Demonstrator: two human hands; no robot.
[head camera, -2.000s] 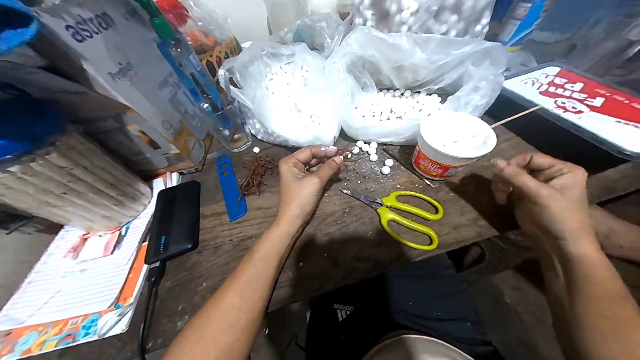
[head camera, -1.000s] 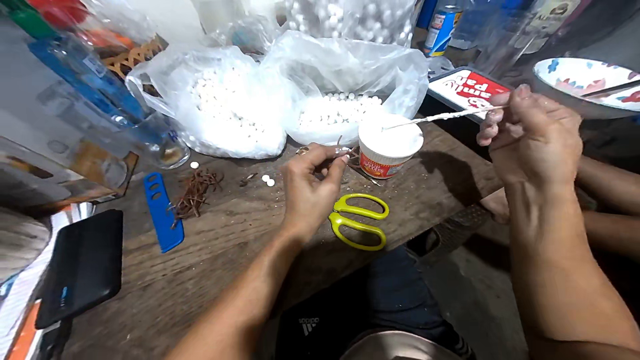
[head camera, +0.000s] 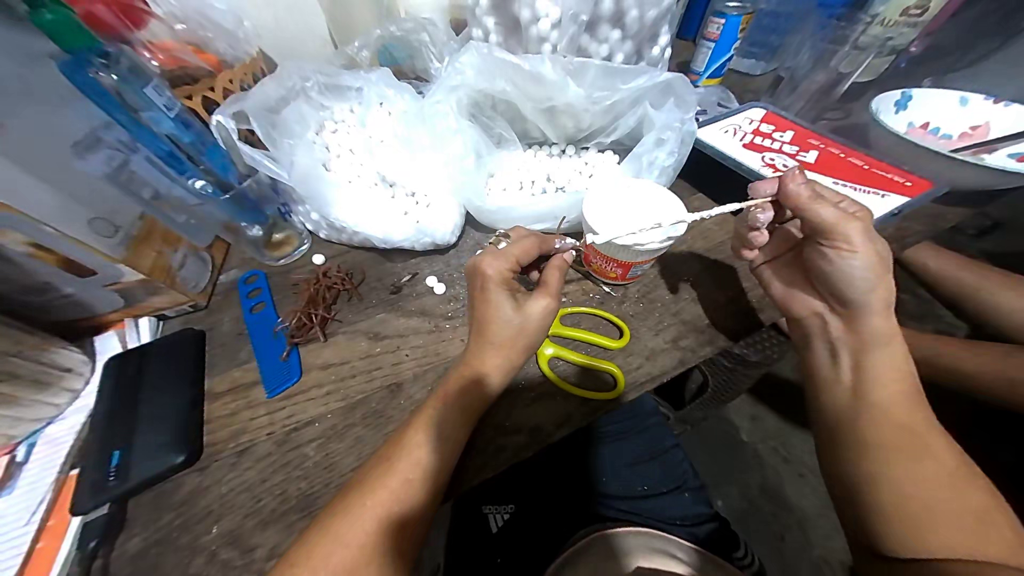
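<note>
My right hand (head camera: 824, 240) pinches the bare end of a thin stick (head camera: 712, 211) whose other part is coated white. The coated tip reaches across the front of a paper cup (head camera: 620, 260) filled with white paste, to the fingertips of my left hand (head camera: 516, 296). Those fingertips hold a thin brown piece, mostly hidden by the fingers. Yellow-handled scissors (head camera: 588, 332) lie just below the cup, their blades hidden behind my left hand. Two small white balls (head camera: 436, 285) lie left of that hand. Brown wiry strips (head camera: 320, 304) are piled beside a blue comb-like tool (head camera: 268, 336).
Plastic bags (head camera: 360, 160) of white balls stand behind the cup. At the left lie a black power bank (head camera: 148, 408) and papers (head camera: 28, 512). A red-and-white box lid (head camera: 824, 152) and a patterned bowl (head camera: 952, 120) are at the right, near another person's arms (head camera: 960, 312).
My right hand has taken hold of the stick that stood in the cup and brought its coated end to my left fingertips. The view has shifted to the right.
</note>
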